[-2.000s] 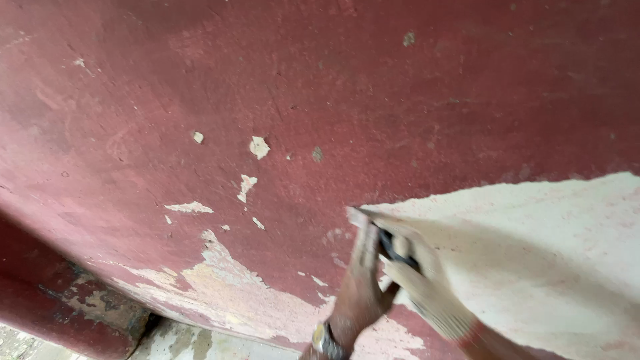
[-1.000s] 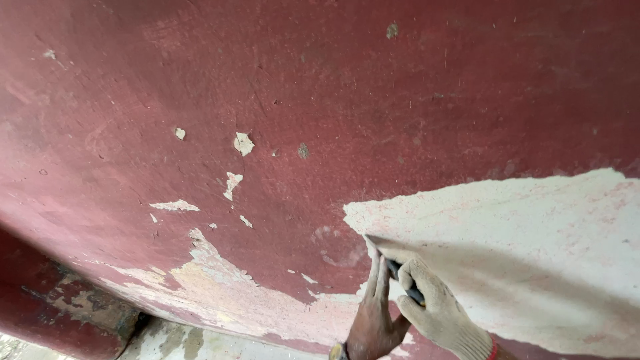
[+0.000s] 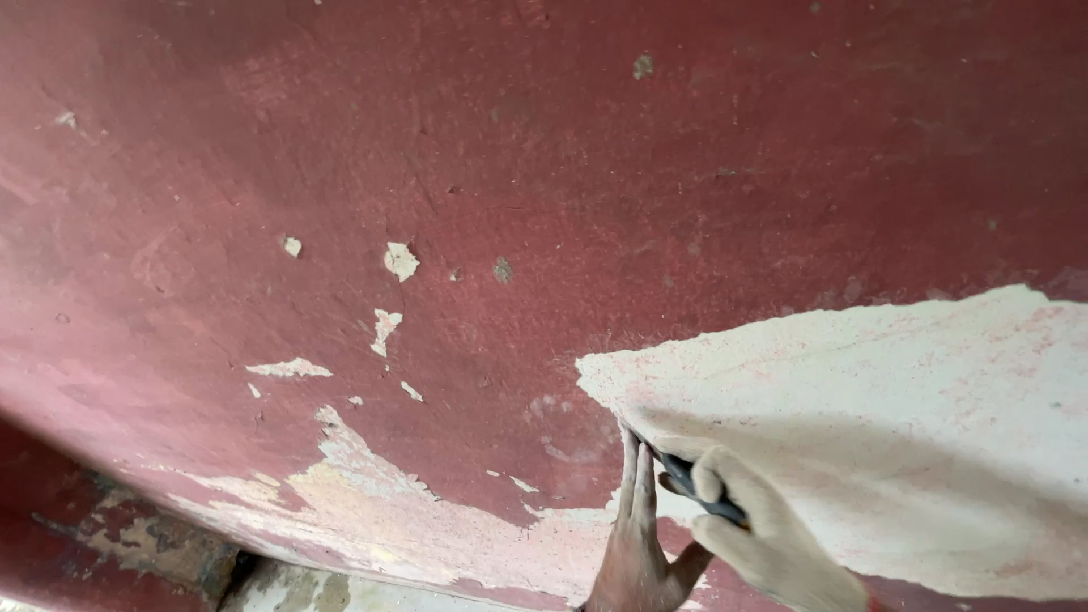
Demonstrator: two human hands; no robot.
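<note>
A wall with red paint fills the view, and a large pale bare patch spreads over its right side. My right hand, in a cream knitted glove, grips the black handle of a scraper. The scraper's thin blade lies at the lower left edge of the pale patch, partly hidden by my fingers. My left hand is ungloved, its fingers extended up against the blade's end and the paint edge. Whether those fingers press on the blade or on the wall, I cannot tell.
Small chips expose pale plaster left of centre. A larger peeled area runs along the wall's lower part. At the bottom left a worn red ledge with flaked paint meets a stained pale surface.
Both hands and the scraper have moved down the left edge of the pale patch. That edge shows more bare surface where the hands were two seconds ago.
</note>
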